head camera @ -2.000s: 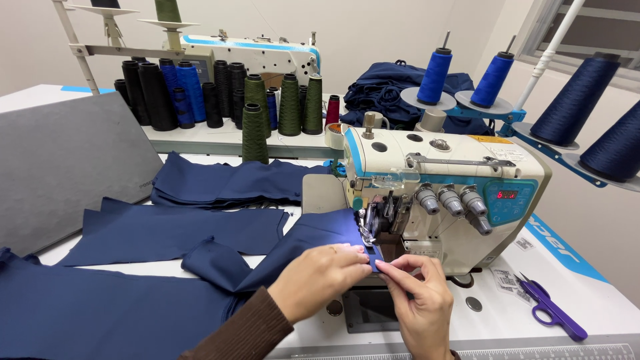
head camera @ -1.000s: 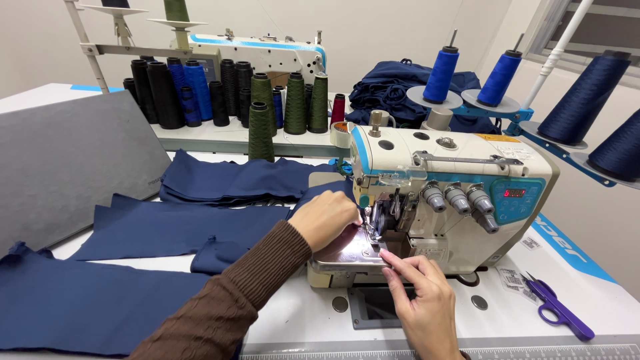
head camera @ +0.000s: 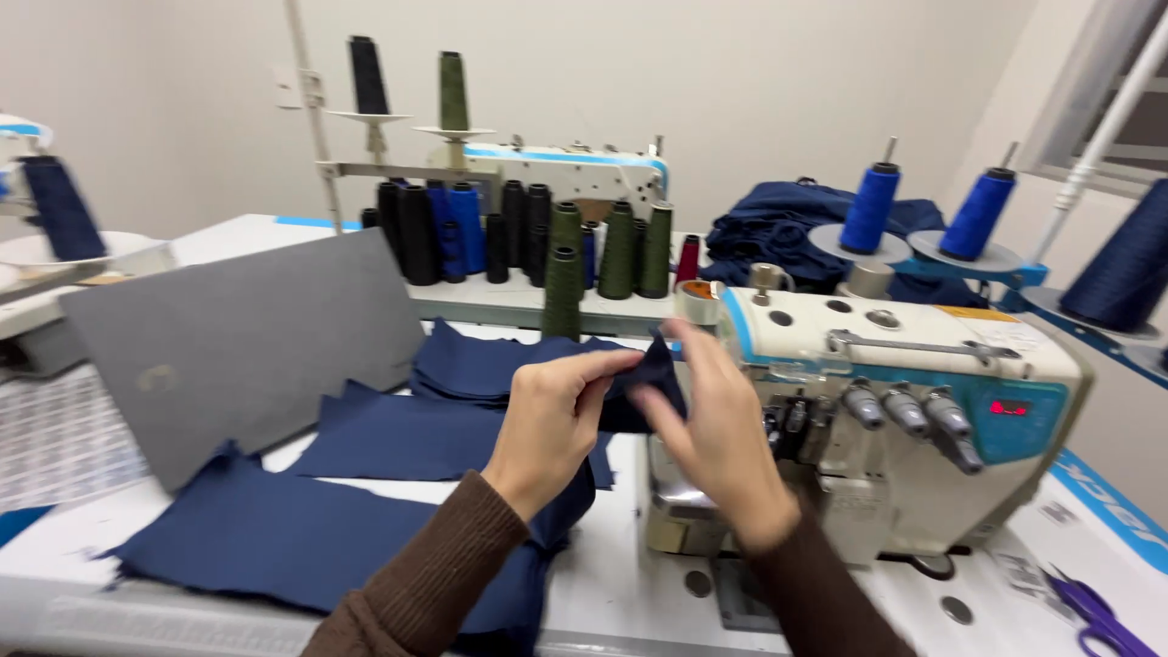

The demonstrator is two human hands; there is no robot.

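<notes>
My left hand (head camera: 552, 420) pinches the edge of a navy fabric piece (head camera: 652, 379), raised in front of the overlock sewing machine (head camera: 912, 392). My right hand (head camera: 721, 429) holds the same piece from its other side, thumb and fingers around a corner, slightly blurred. The fabric hangs down past my left wrist toward the table's front edge. More navy fabric pieces lie to the left: one at the front (head camera: 301, 538), one in the middle (head camera: 411, 438) and a stack (head camera: 474, 360) behind. The machine's metal plate (head camera: 680, 493) is just below my right hand.
A grey board (head camera: 246, 338) leans at the left. Thread cones (head camera: 561, 292) stand behind, before a second sewing machine (head camera: 566, 169). Dark navy fabric (head camera: 812, 224) is heaped at the back. Purple-handled thread snips (head camera: 1095, 611) lie at the front right.
Both hands have left the machine's needle area and moved up and left, now holding the fabric in the air. The view has swung left.
</notes>
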